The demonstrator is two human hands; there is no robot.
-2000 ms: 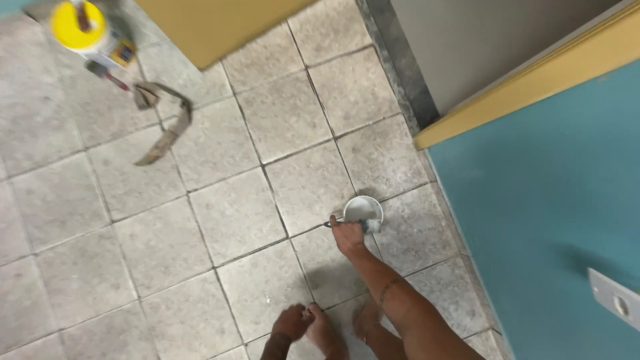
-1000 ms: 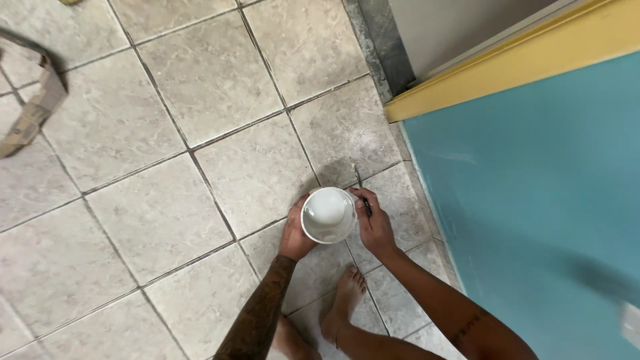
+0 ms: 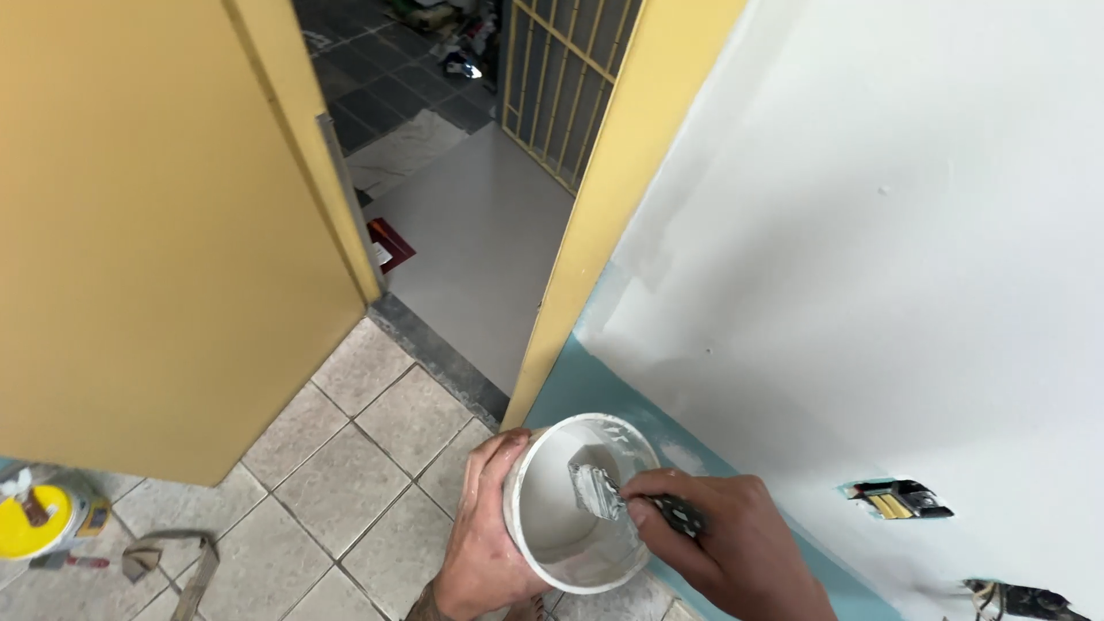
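A white plastic tub (image 3: 580, 565) with whitish paint inside is held at the lower middle by my left hand (image 3: 487, 526), whose fingers wrap its left side. My right hand (image 3: 733, 535) grips the dark, paint-spattered handle of a paintbrush (image 3: 598, 492). The brush's bristles, coated in white, are over the tub's opening, close to its inner wall; whether they touch the wall I cannot tell. Beside the tub rises a wall with a white upper part (image 3: 828, 285) and a blue-green lower part (image 3: 595, 379).
A yellow door (image 3: 155, 233) stands open at left, beside a doorway with a yellow frame (image 3: 595, 216). A yellow-lidded bucket (image 3: 39, 522), another brush (image 3: 69, 561) and a cardboard-like strip (image 3: 200, 573) are on the tiled floor. Two wall boxes (image 3: 899, 500) (image 3: 1022, 599) show wires.
The tub was near the floor two seconds ago; both hands now have it up beside the wall, with the brush over its opening. The view has swung up toward the doorway and white wall.
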